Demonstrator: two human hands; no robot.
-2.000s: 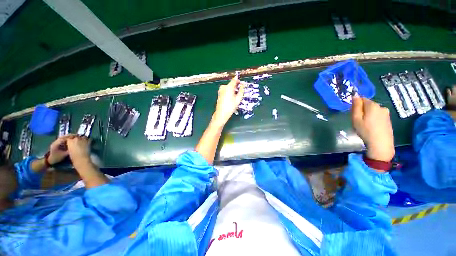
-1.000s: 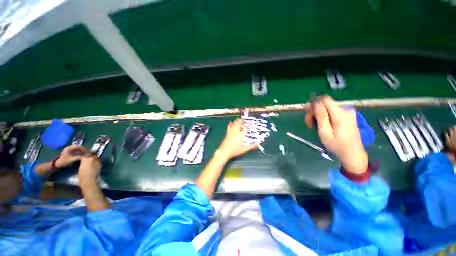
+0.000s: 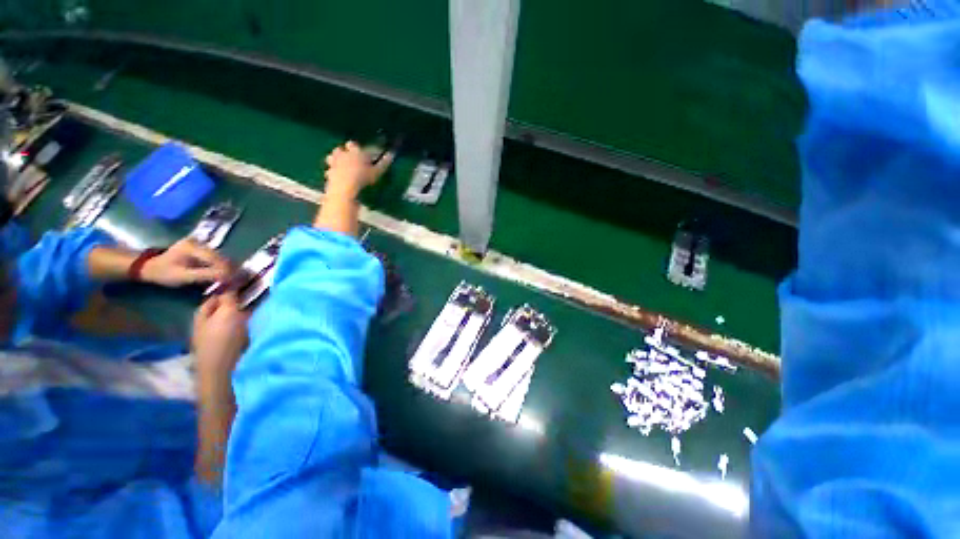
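Observation:
My left hand (image 3: pixel 353 171) reaches over the pale edge strip onto the green belt. Its fingertips are at a small dark-and-silver frame (image 3: pixel 383 150); whether they grip it is too blurred to tell. My right sleeve (image 3: pixel 874 284) fills the right side; its hand is not in view. Silver-white frames with dark centre strips (image 3: pixel 453 339) lie overlapping in two stacks on the bench. A pile of small white flex parts (image 3: pixel 661 390) lies right of them, with a few loose pieces around it.
Single frames lie on the belt, one right of my left hand (image 3: pixel 427 181) and one farther right (image 3: pixel 688 256). A grey post (image 3: pixel 482 116) stands at the edge strip. On the left, a neighbour's hands (image 3: pixel 190 263) hold a frame near a blue bin (image 3: pixel 168 182). Dark frames are partly behind my left sleeve.
The view has swung left. My left hand has left the white pile and reached out to the belt. My right hand has gone out of view, leaving only its sleeve.

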